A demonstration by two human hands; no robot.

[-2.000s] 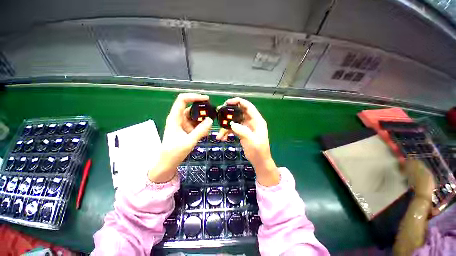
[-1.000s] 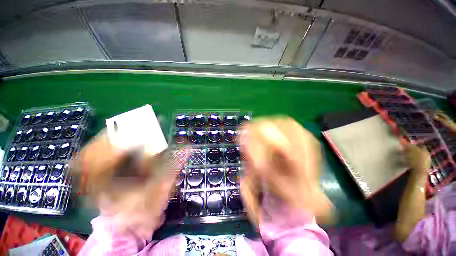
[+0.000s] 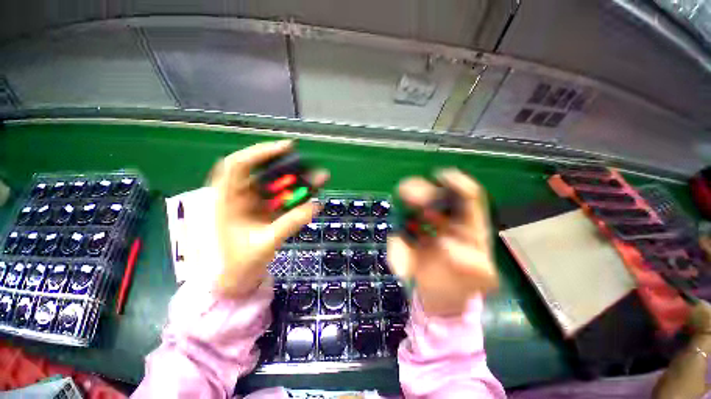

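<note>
My left hand (image 3: 253,222) holds a round black watch module (image 3: 282,183) with blurred red and green lights showing, above the left back part of the central tray. My right hand (image 3: 448,241) holds a second dark module (image 3: 427,212), blurred, with a faint red and green glow, to the right of the tray's back. The two modules are apart. The clear pocket tray (image 3: 335,365) lies below and between my forearms, with black round units in its pockets. Some pockets at its left middle show only a crosshatched pattern. My left arm hides part of its left side.
A second clear tray (image 3: 93,312) of black units lies left, beside a red pen (image 3: 129,274). A white sheet (image 3: 187,257) with a dark pen is partly under my left arm. A tan board (image 3: 573,269), red-orange trays (image 3: 659,288) and another person's hand (image 3: 690,362) are at right.
One second ago both hands were low, blurred and wide apart. Now they are raised and nearer together, with modules visible in them. The other person's hand has moved toward the lower right.
</note>
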